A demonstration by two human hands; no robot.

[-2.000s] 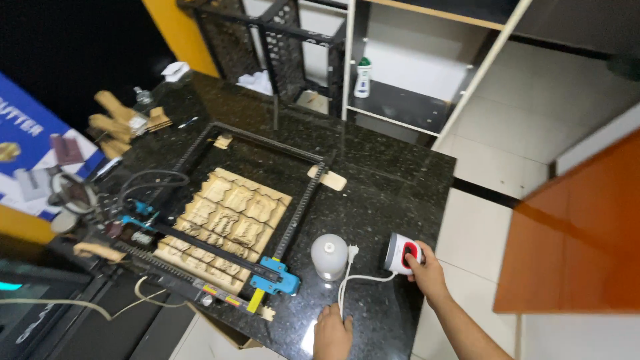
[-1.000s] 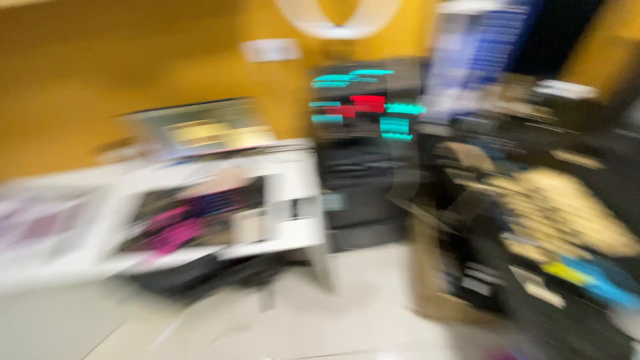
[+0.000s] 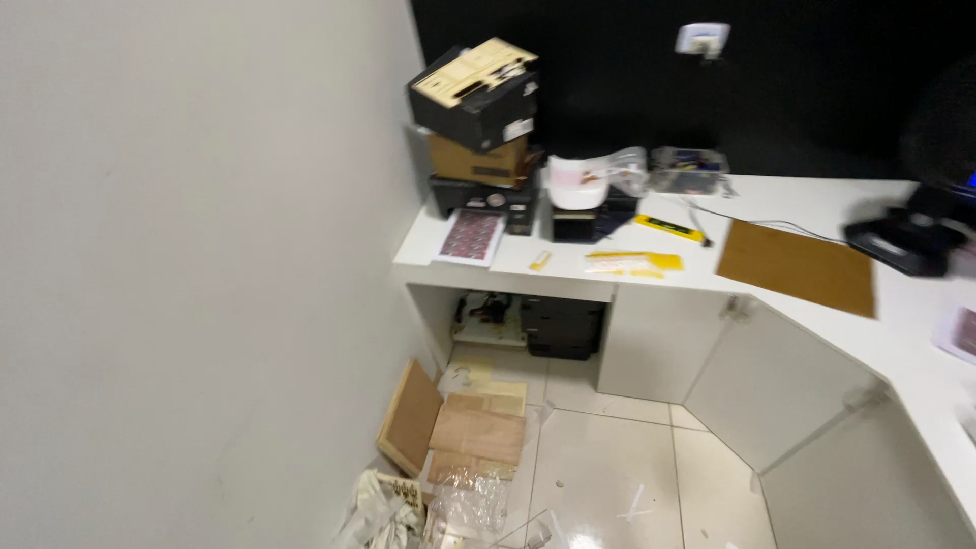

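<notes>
Neither my left hand nor my right hand shows in the head view now. A white corner desk [image 3: 557, 267] runs along the black wall. On its left part a black printer [image 3: 488, 200] carries a cardboard box [image 3: 480, 158] and a black box [image 3: 476, 114] with a cut wooden sheet [image 3: 476, 70] on top. A patterned printed sheet [image 3: 472, 236] lies at the printer's front. To the right are a yellow-and-black packet [image 3: 669, 228], yellow strips [image 3: 633, 263] and a brown board [image 3: 797, 267]. A clear plastic box [image 3: 688, 171] of small parts stands at the back.
Brown sheets [image 3: 476, 435], a leaning framed board [image 3: 412, 418] and clear plastic wrap [image 3: 469, 503] lie on the floor at lower left. A grey wall [image 3: 206, 267] rises on the left. Cabinet doors [image 3: 663, 339] close the desk's front. A black stand [image 3: 903, 236] is at the right.
The view has swung far away from the black stone table with the laser engraver. Both hands, one of them on a white-and-grey device with a red part two seconds ago, have left the view.
</notes>
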